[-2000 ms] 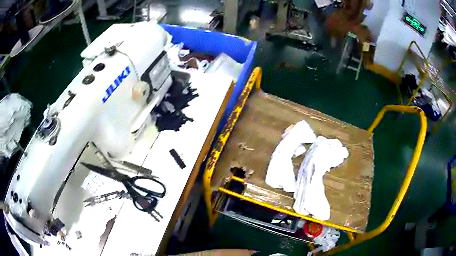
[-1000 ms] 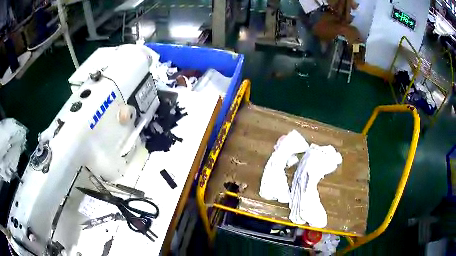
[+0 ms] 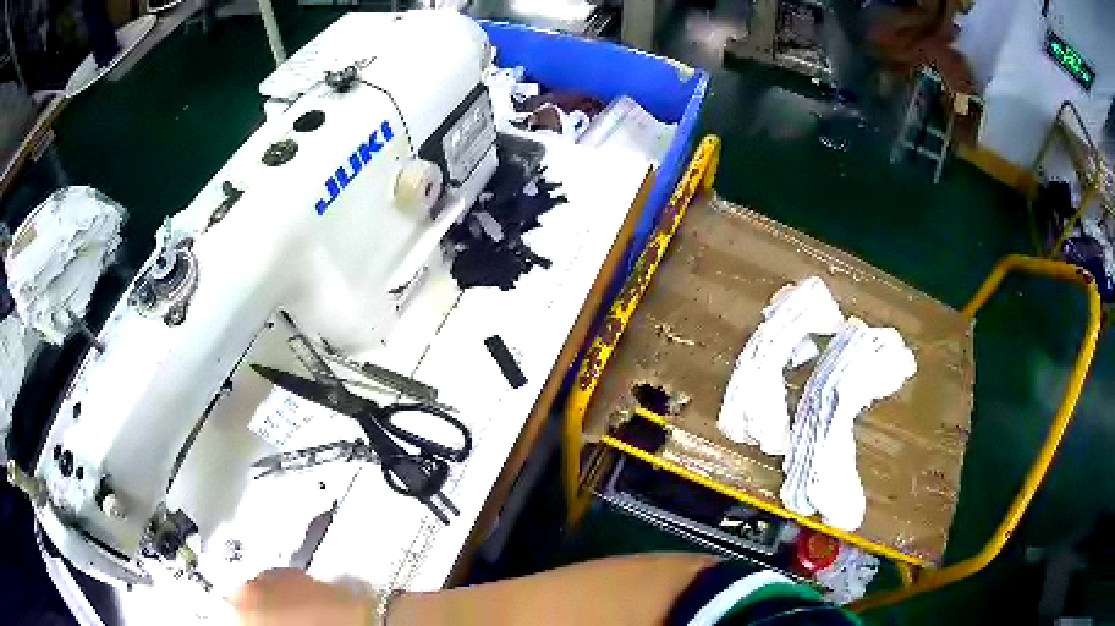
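The white JUKI sewing machine (image 3: 324,232) stands on the white table at the left. My right hand (image 3: 300,599) shows at the bottom edge, close to the needle area (image 3: 171,538); its fingers are cut off or washed out by glare, and I cannot tell what it holds. My left hand is out of the picture. Black-handled shears (image 3: 379,428) lie on the table under the machine arm, with slimmer metal tools (image 3: 312,457) beside them. A small black strip (image 3: 504,362) lies alone to their right.
Black scraps (image 3: 501,232) lie at the machine's far end. A blue bin (image 3: 679,92) with white and brown cloth stands behind the table. A yellow-handled trolley (image 3: 942,428) at the right bears two curved white stacks (image 3: 838,416). White cloth (image 3: 67,257) is at the far left.
My right forearm and hand have come into view at the bottom, reaching toward the needle area. The view has shifted, while the tools, strip and white stacks keep their places.
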